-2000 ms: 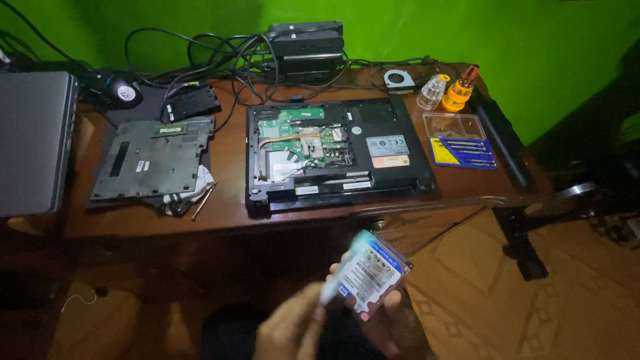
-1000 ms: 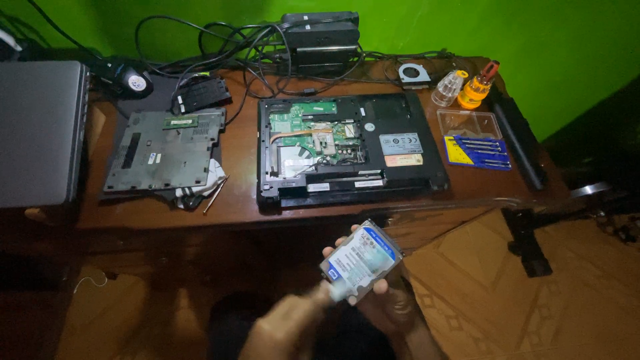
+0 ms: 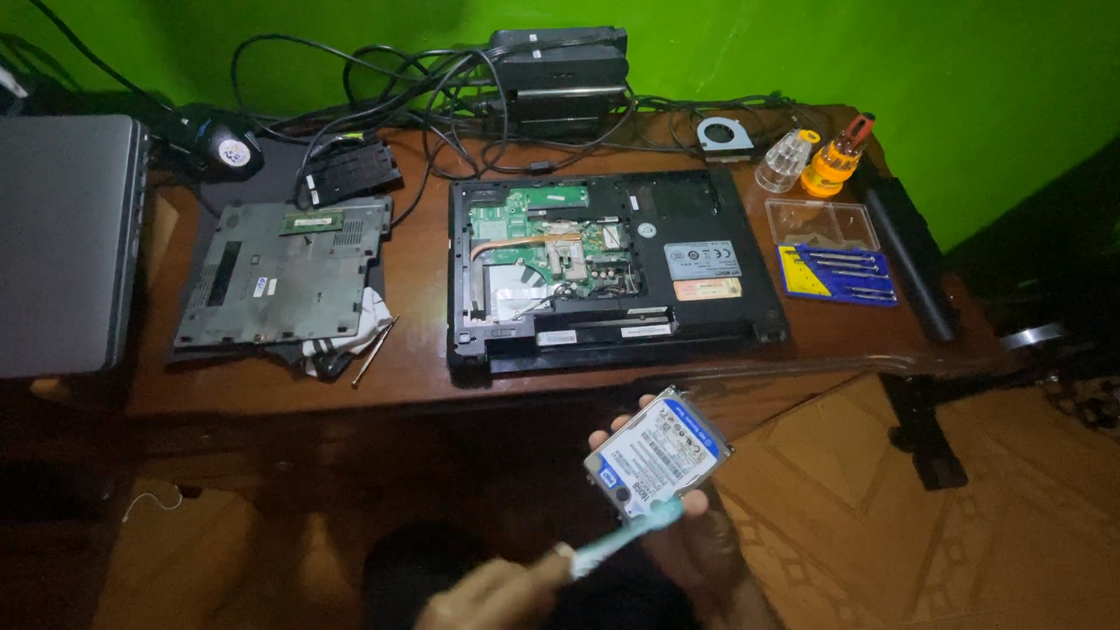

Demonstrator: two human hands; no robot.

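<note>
My right hand (image 3: 700, 534) holds a 2.5-inch hard disk drive (image 3: 661, 451) beneath the desk's front edge, label side up, with fingertips along its left edge and the thumb at its lower right. A toothbrush (image 3: 612, 542) with a pale blue-green head is gripped in my left hand (image 3: 499, 591), which is blurred; the brush head lies at the drive's lower edge. Beyond them, on the desk, an upside-down laptop base (image 3: 612, 271) shows its green circuit board, copper heat pipe and cooling fan.
Left on the desk are a closed laptop (image 3: 66, 245), a bottom cover (image 3: 271, 271) bearing a memory module (image 3: 312, 223), and a thin screwdriver (image 3: 376, 350). Rightward are a blue precision screwdriver set (image 3: 836, 274), a yellow bit holder (image 3: 829, 171) and a long black battery (image 3: 910, 254). Cables (image 3: 420, 96) tangle behind.
The brush head was over the upper part of the drive two seconds ago and is now at its lower edge. The drive stays in my right hand.
</note>
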